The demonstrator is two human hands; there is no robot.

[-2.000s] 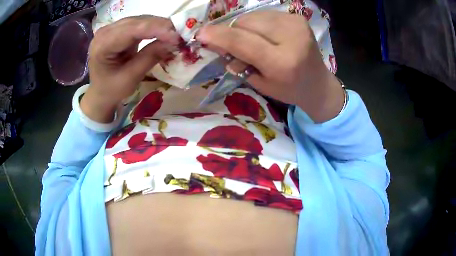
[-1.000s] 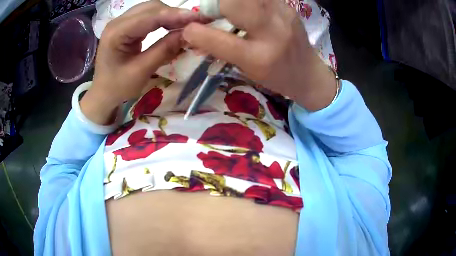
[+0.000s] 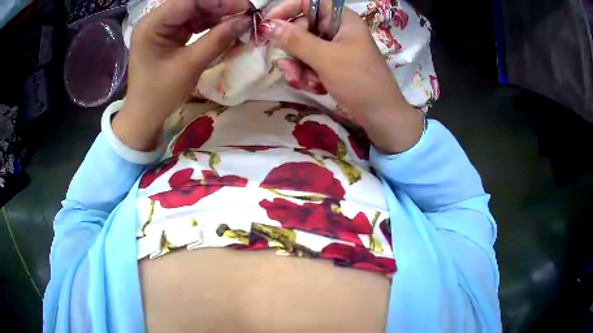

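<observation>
The floral garment piece (image 3: 237, 77) hangs in folds below my fingers, cream-white with small red-pink flowers. My left hand (image 3: 179, 49) pinches its gathered edge between thumb and fingers near the top of the picture. My right hand (image 3: 344, 65) meets it there, thumb and index finger at the same edge. The scissors (image 3: 325, 18) are in my right hand; their silver-grey loops show at the index finger and the blades are hidden. Fine pale lines show between the fingertips, too small to tell whether thread or needle.
A round translucent pinkish tub (image 3: 95, 63) stands at left beside dark patterned items (image 3: 8, 140). A dark grey sheet or bag (image 3: 553, 49) is at upper right. Dark green floor (image 3: 520, 214) shows on both sides.
My right hand has turned, so the scissor blades that pointed down below the palm no longer show and the loops face up. The fingertips of both hands meet at the cloth edge.
</observation>
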